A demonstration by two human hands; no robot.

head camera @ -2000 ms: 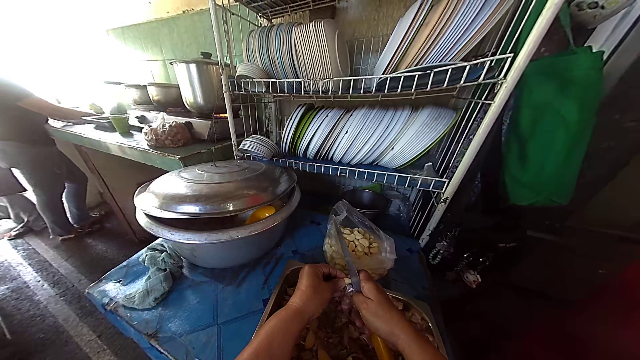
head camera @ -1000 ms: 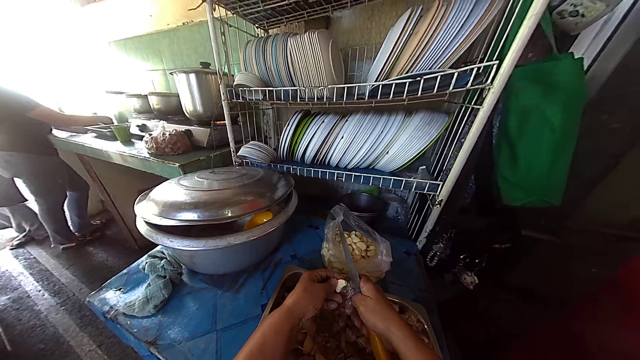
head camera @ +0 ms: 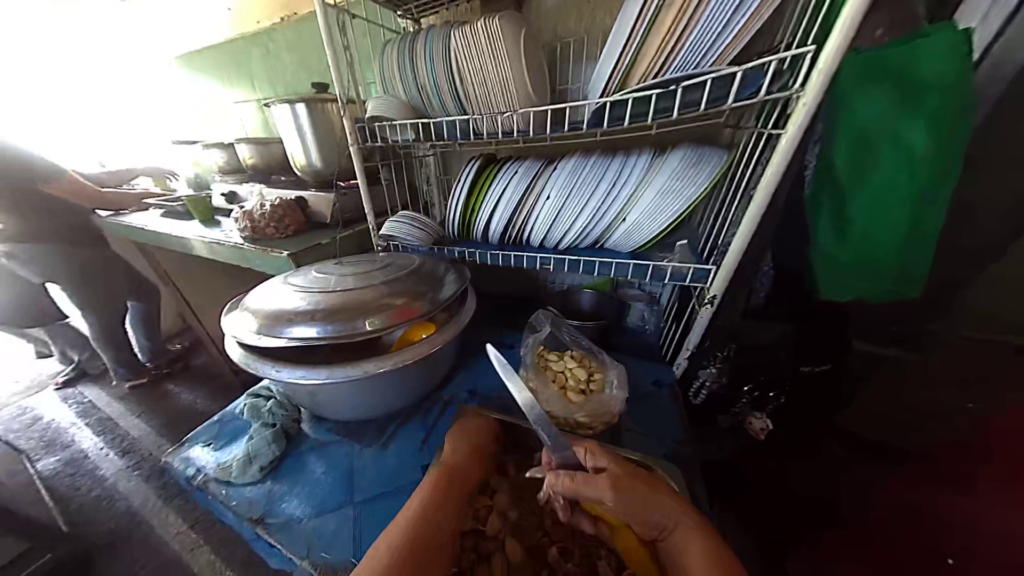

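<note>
My right hand (head camera: 612, 488) grips a knife with a yellow handle, its blade (head camera: 528, 400) pointing up and to the left; pale bits of peel cling to the fingers. My left hand (head camera: 474, 444) is lowered at the left side of a metal tray (head camera: 668, 472) filled with what look like unpeeled garlic cloves (head camera: 504, 520). Its fingers are blurred and dark, so whether they hold anything does not show. Just behind the tray stands an open clear plastic bag (head camera: 612, 400) of peeled cloves (head camera: 570, 372), with the blade in front of its left side.
On the blue table (head camera: 344, 512) sit a large metal basin (head camera: 360, 388) with a tilted lid (head camera: 352, 296) and a crumpled cloth (head camera: 260, 440). A wire rack (head camera: 488, 256) of plates rises behind. A green bag (head camera: 888, 168) hangs right. A person (head camera: 72, 232) stands at the left counter.
My left hand has moved away from the right hand, down to the tray's left side; before, both hands were together at a clove by the knife. The knife remains in my right hand.
</note>
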